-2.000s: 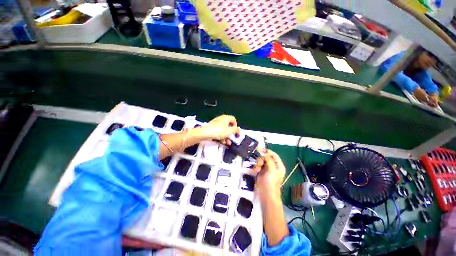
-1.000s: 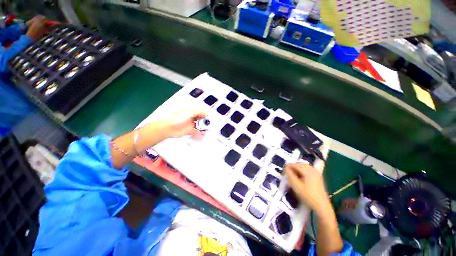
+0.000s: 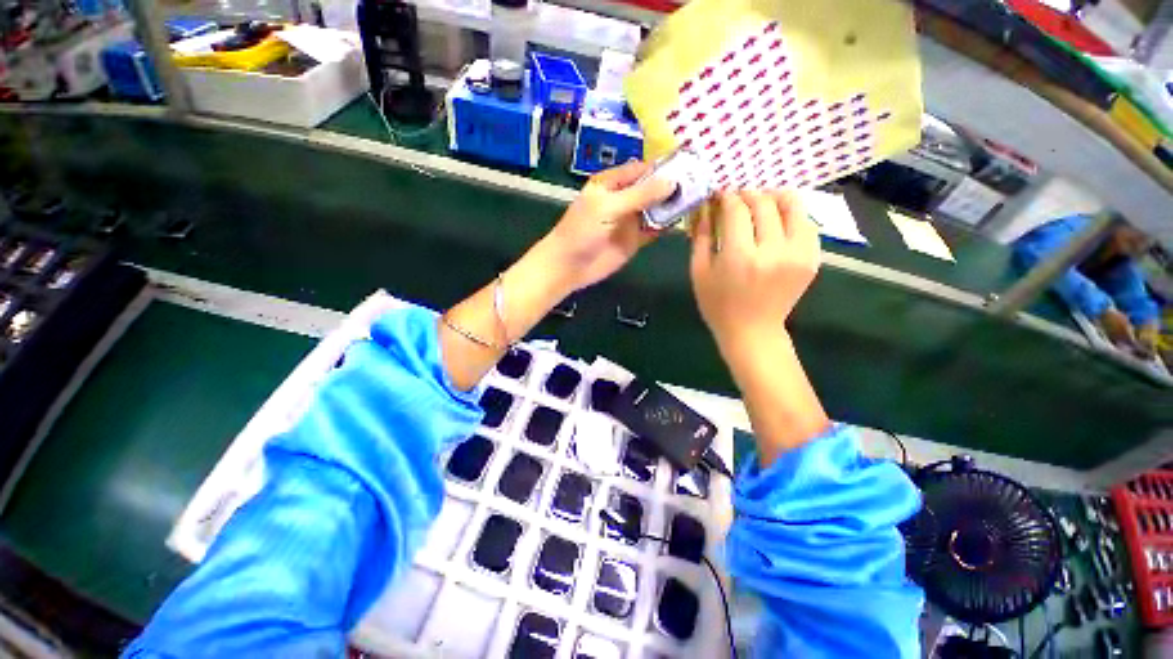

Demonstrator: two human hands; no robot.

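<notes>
My left hand (image 3: 598,229) holds a small silvery watch unit (image 3: 679,188), its back with a dark round spot towards me, raised in front of the hanging yellow sticker sheet (image 3: 823,71). My right hand (image 3: 756,258) is at the sheet's lower edge beside the unit, fingers bent together; its fingertips are hidden, so I cannot tell if they hold a sticker. The white blister tray (image 3: 450,530) lies below with rows of black square units. The black box (image 3: 665,421) with a cable lies on the tray's far right part.
A green conveyor (image 3: 386,245) runs beyond the tray with a few units on it. A black fan (image 3: 978,541) and a red tray (image 3: 1145,541) are at the right. A black tray (image 3: 58,348) is at far left. Blue boxes (image 3: 494,125) stand beyond. A person's blue sleeve (image 3: 1057,245) shows at upper right.
Both hands have moved up from the tray to the sticker sheet, and the left hand has brought the unit along. The view has turned left. The black box stays on the tray.
</notes>
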